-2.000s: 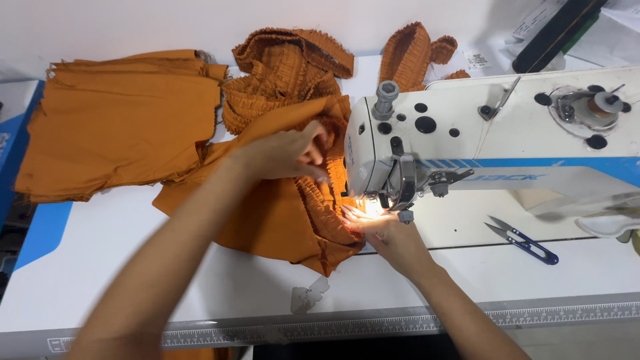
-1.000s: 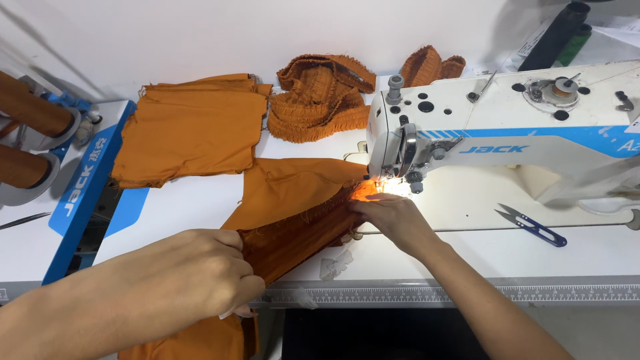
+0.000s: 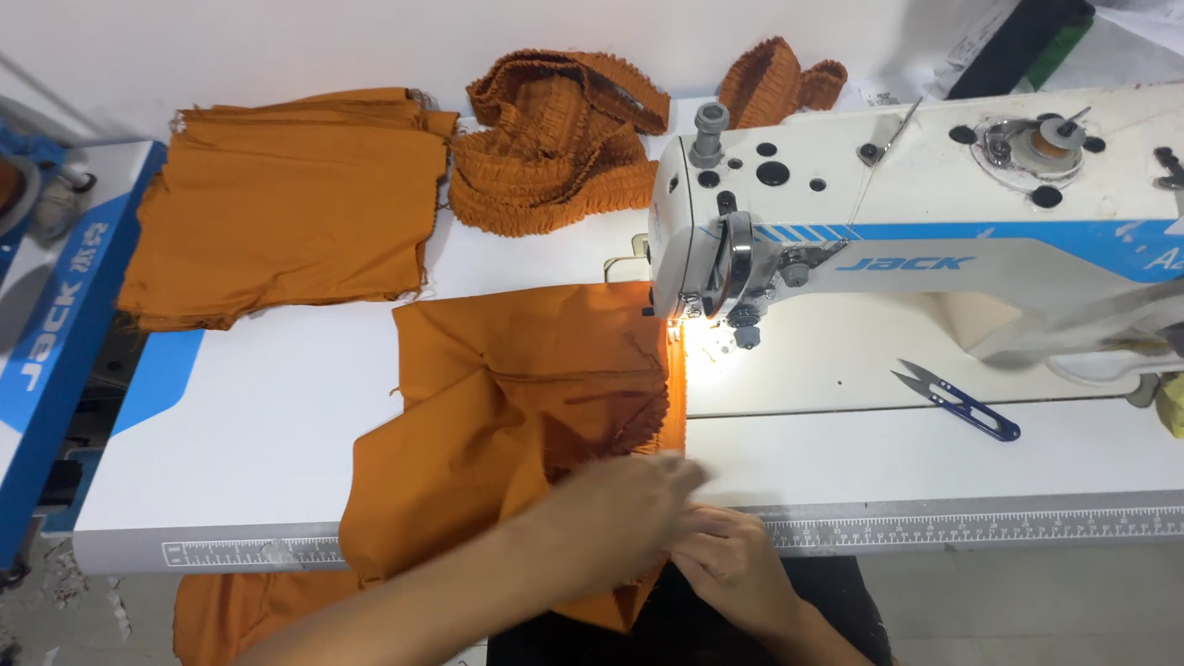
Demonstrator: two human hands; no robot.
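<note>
An orange-brown fabric piece [image 3: 462, 416] lies across the sewing table and hangs over its front edge. Its right edge, with a gathered strip, runs under the lit needle area of a white Jack sewing machine [image 3: 879, 194]. My left hand [image 3: 638, 499], blurred, is over the fabric near the front edge; whether its fingers grip the cloth cannot be told. Just to the right and lower, my right hand [image 3: 731, 560] pinches the fabric's edge at the table front. Blue-handled thread snips [image 3: 957, 400] rest on the machine bed to the right.
A stack of orange-brown fabric panels [image 3: 296, 213] lies at the back left. Gathered, ruffled bands [image 3: 555, 139] are heaped behind the machine head, with another ruffled piece [image 3: 772, 83] further right. A ruler strip [image 3: 925, 530] runs along the front edge. Another blue-and-white machine table [image 3: 65, 324] stands at left.
My right hand has moved from beside the needle toward the table's front edge. My left hand has come right, close to it. The fabric now lies spread out to the left of the needle.
</note>
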